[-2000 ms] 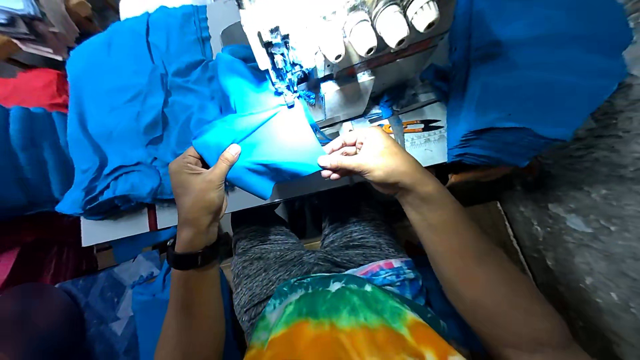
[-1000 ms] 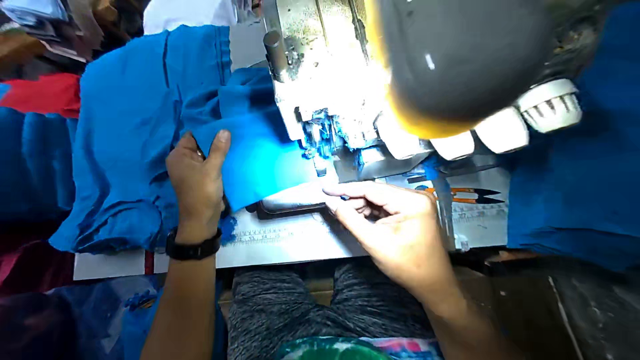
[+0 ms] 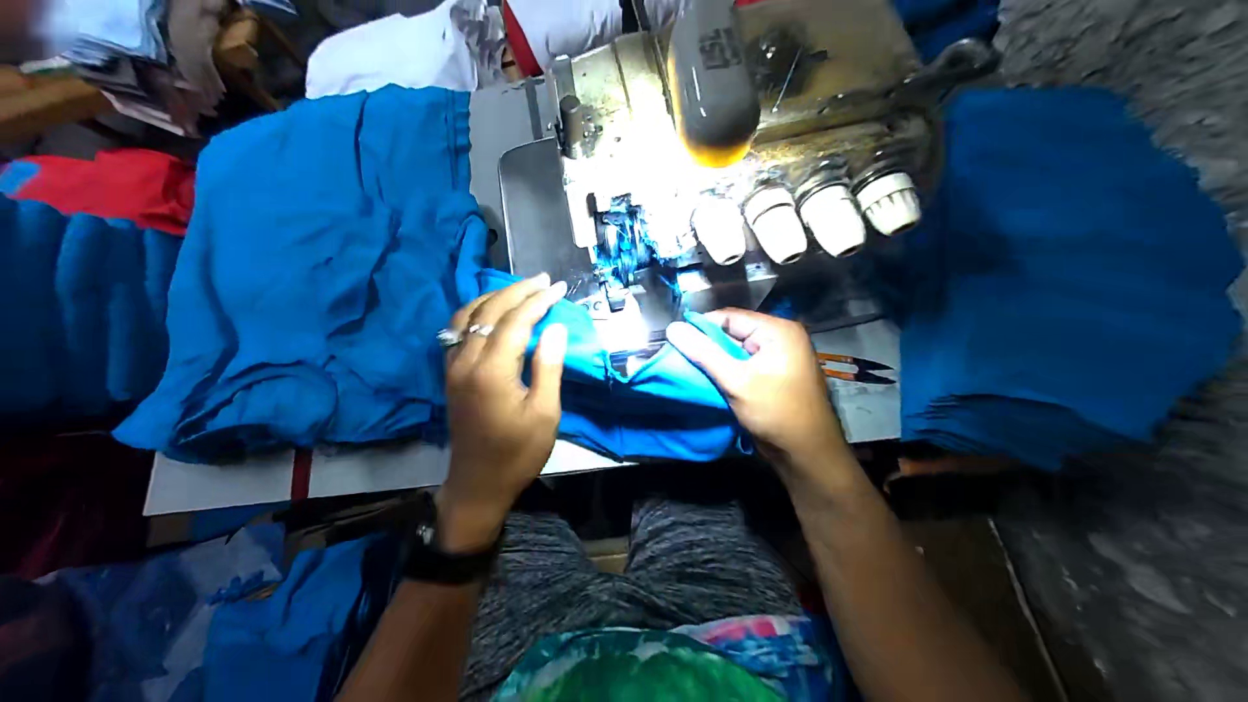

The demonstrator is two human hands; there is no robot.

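A piece of blue fabric (image 3: pixel 673 390) lies bunched at the front of an overlock sewing machine (image 3: pixel 643 146), just below its presser foot (image 3: pixel 614 292). My left hand (image 3: pixel 507 380), with rings on its fingers and a dark band at the wrist, holds the left part of this fabric. Its edge is pinched between thumb and fingers of my right hand (image 3: pixel 751 370), to the right of the foot. Glare from the machine's lamp washes out the surface around the needle area. Orange-handled thread snips (image 3: pixel 853 369) lie on the table to the right of my right hand.
A large heap of blue fabric (image 3: pixel 312 273) covers the table's left side. On the right is a stack of blue fabric pieces (image 3: pixel 1063 263). Several white tension knobs (image 3: pixel 829 214) line the machine's front. The table edge (image 3: pixel 390 476) runs above my lap. Red cloth (image 3: pixel 117 190) lies far left.
My left hand has moved right, nearer the presser foot. The right hand, beside the foot a second ago, now grips a fabric edge. The fabric is bunched between both hands. The view has shifted.
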